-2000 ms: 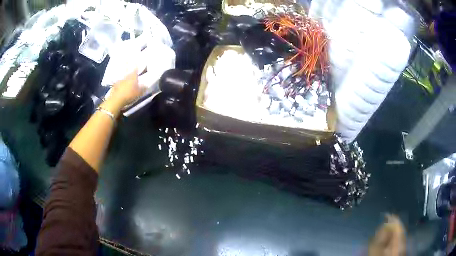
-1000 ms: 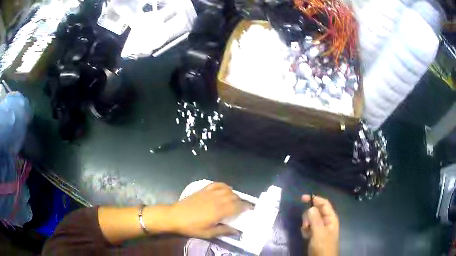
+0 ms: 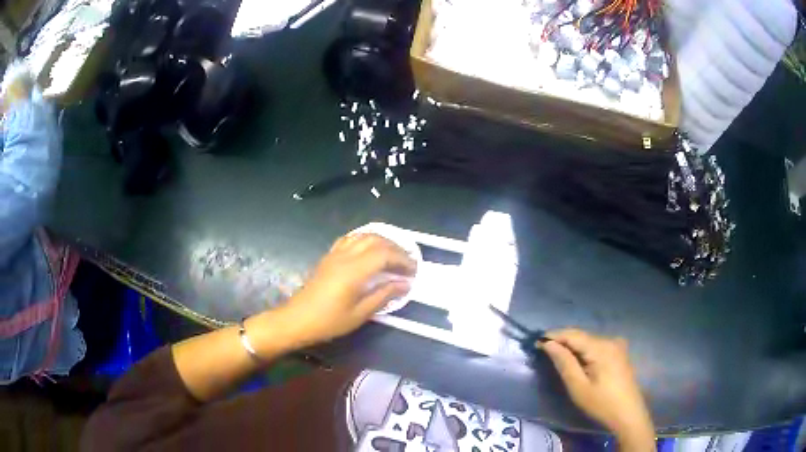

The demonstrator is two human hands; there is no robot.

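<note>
A white housing [image 3: 484,282] lies flat on the dark green bench, its round ring to the left, two parallel arms, and its blocky end to the right. My left hand [image 3: 353,281] rests on the round end with its fingers over the ring, gripping it and hiding part of it. My right hand [image 3: 601,375] holds a thin, dark, pointed thing [image 3: 520,328], perhaps a tool; blur hides its exact shape. Its tip is at the lower right part of the housing, and I cannot tell if it touches.
An open carton [image 3: 548,104] of small white parts stands at the back. In front of it lies a black cable bundle [image 3: 566,199] with scattered tips. Black cups [image 3: 208,101] are heaped back left. White stacked cups [image 3: 733,62] stand beside the carton. Another person's sleeve [image 3: 31,159] is at left.
My left hand has come from the pile at the back left with the housing, then shifted from its arms to its ring. My right hand has moved in beside it. The view has shifted.
</note>
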